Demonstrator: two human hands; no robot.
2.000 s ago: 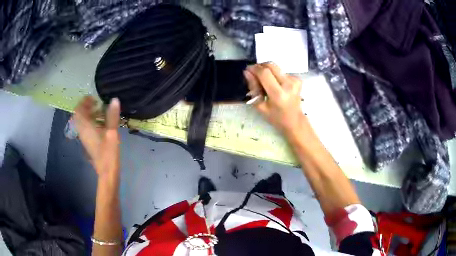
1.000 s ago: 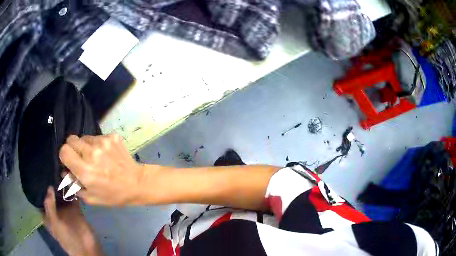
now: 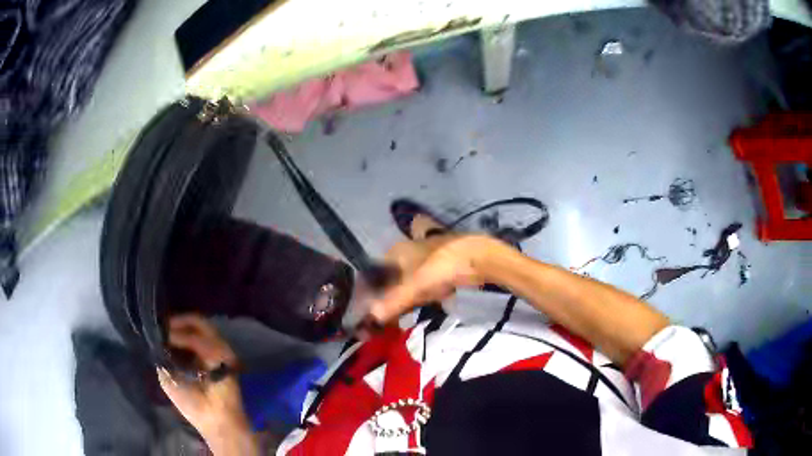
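The black ribbed handbag [image 3: 138, 240] is tilted at the table's front edge. My left hand [image 3: 200, 352] is shut on its lower side. A dark, rounded item with a small beaded ornament [image 3: 258, 276] sticks out to the right from the bag; I cannot tell whether it is part of the bag. My right hand [image 3: 432, 276] is blurred and closed around the lower end of the bag's black strap [image 3: 312, 191]. The white two-pointed item is not visible. A black smartphone [image 3: 223, 34] lies on the table above the bag.
The worn pale table [image 3: 356, 44] curves across the top. Plaid garments [image 3: 44, 98] lie at the upper left. Pink cloth [image 3: 347, 89] is beneath the table edge. A red stool [image 3: 775, 174] stands at the right. Thread and scraps litter the grey floor.
The handbag has turned and tipped toward me. My right hand has moved from the bag's opening to the right, onto the strap. The view has shifted, and the white papers are out of sight.
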